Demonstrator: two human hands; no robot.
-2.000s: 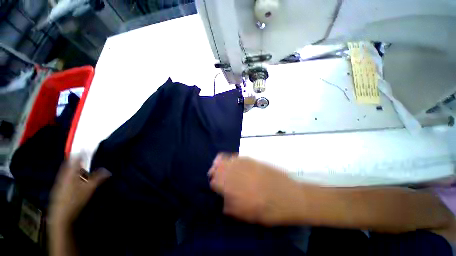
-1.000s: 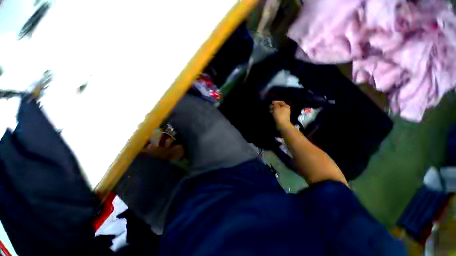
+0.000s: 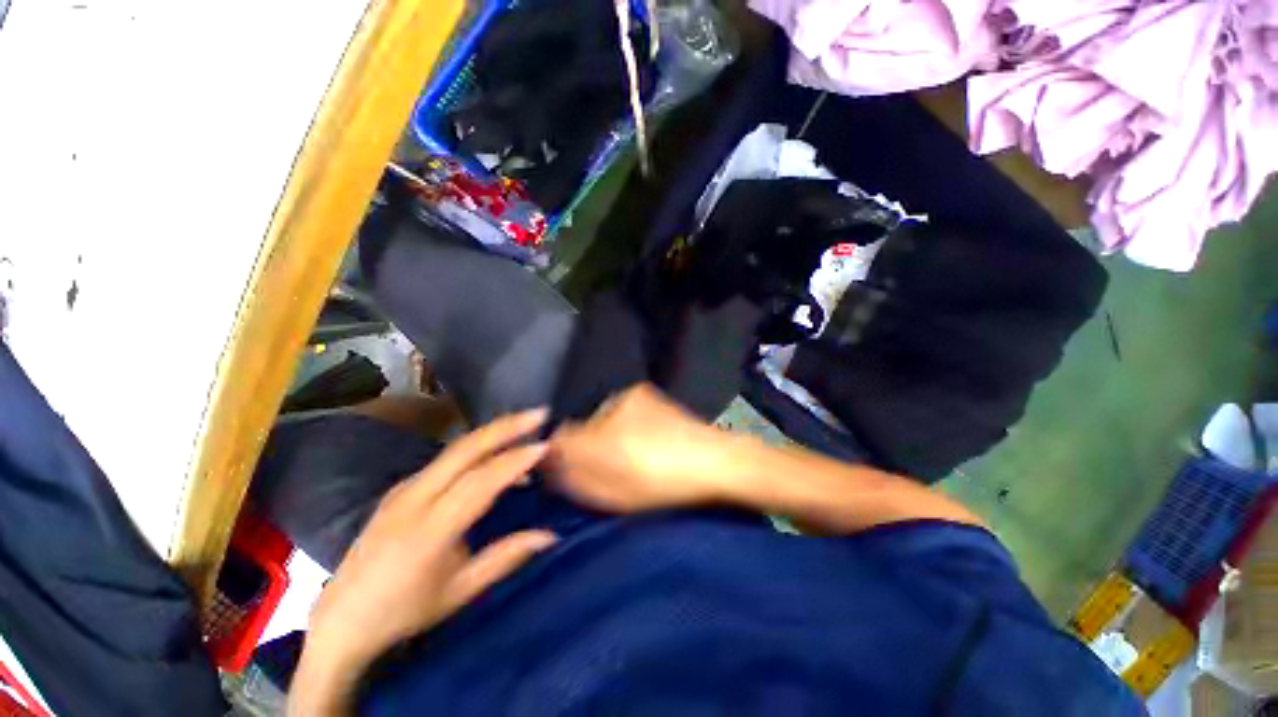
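Note:
My right hand [image 3: 631, 451] is closed at my lap on the edge of a dark cut piece [image 3: 606, 357], which lies across my knee. My left hand [image 3: 409, 544] is beside it with fingers spread, fingertips close to the right hand; no cloth shows clearly in it. A heap of black pieces [image 3: 925, 336] with white scraps lies at the right. A larger dark garment panel [image 3: 84, 560] hangs over the table at the left edge. The fingertips of my right hand are partly hidden.
The white table [image 3: 140, 182] has a wooden edge [image 3: 273, 280]. A blue basket [image 3: 437, 105] with black pieces stands beyond my knees. A red basket [image 3: 266, 602] is under the table corner. Pink cloth [image 3: 1079, 112] hangs upper right. Another blue basket [image 3: 1191, 532] stands on the green floor [image 3: 1121, 406].
The view has turned from the sewing machine to my lap and floor. My right hand has moved from the black heap back to my lap with a dark piece. My left hand has come beside it.

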